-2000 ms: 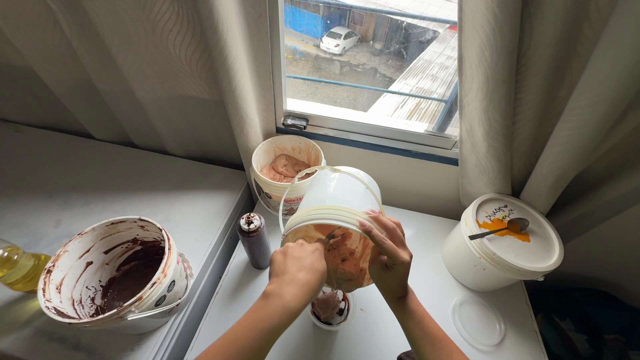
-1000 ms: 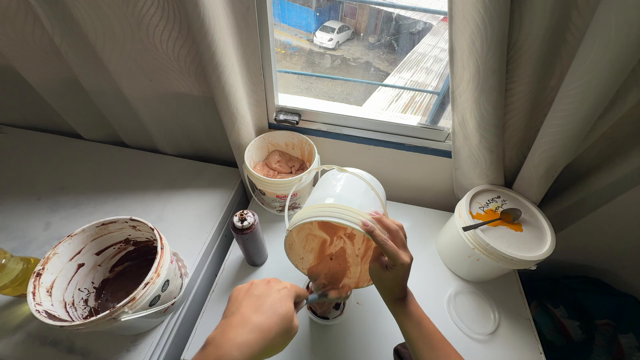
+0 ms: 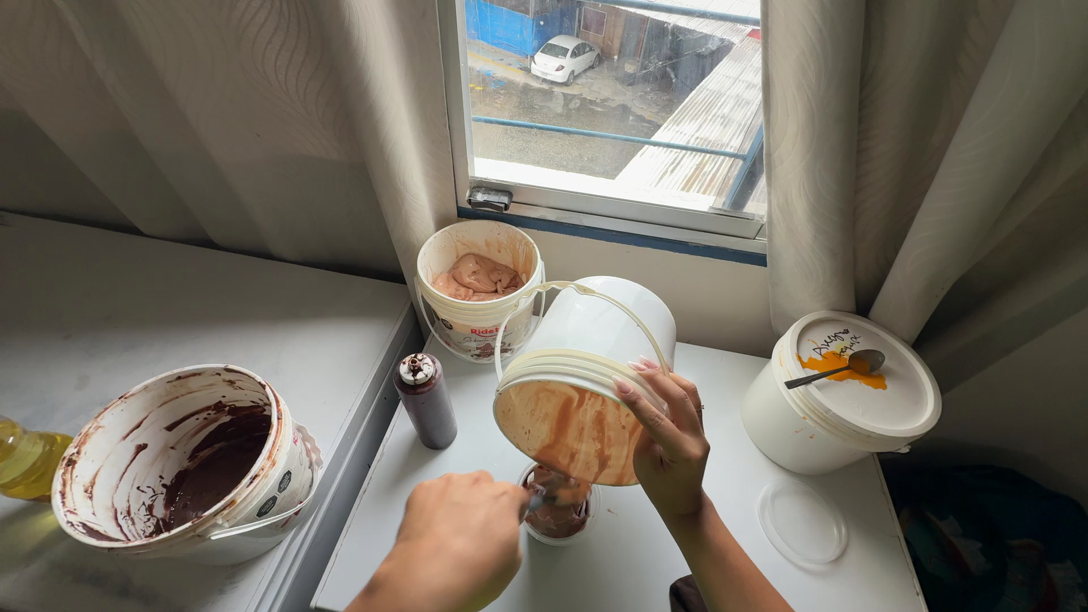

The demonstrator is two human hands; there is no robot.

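Observation:
My right hand (image 3: 671,433) grips the rim of a tilted white plastic bucket (image 3: 608,323), its mouth turned toward me and its inner wall smeared light brown. In my left hand (image 3: 455,540) is the handle of a metal utensil (image 3: 539,500), held at a small plastic cup (image 3: 558,537) below the bucket's mouth. Brown creamy mix lies in the cup; the utensil's tip is blurred. Behind stands a second bucket (image 3: 480,234) with light brown cream (image 3: 480,276). A squeeze bottle (image 3: 427,404) of dark sauce stands left of the tilted bucket.
On the left counter are a bucket (image 3: 110,416) smeared with dark chocolate and a bottle of yellow liquid (image 3: 30,459). To the right, a lidded white bucket (image 3: 795,425) bears a spoon (image 3: 837,369) in an orange spill. A clear lid (image 3: 801,521) lies flat on the white table (image 3: 722,552).
My left hand has moved from the bucket's mouth down to the cup with the utensil. My right hand still holds the tilted bucket.

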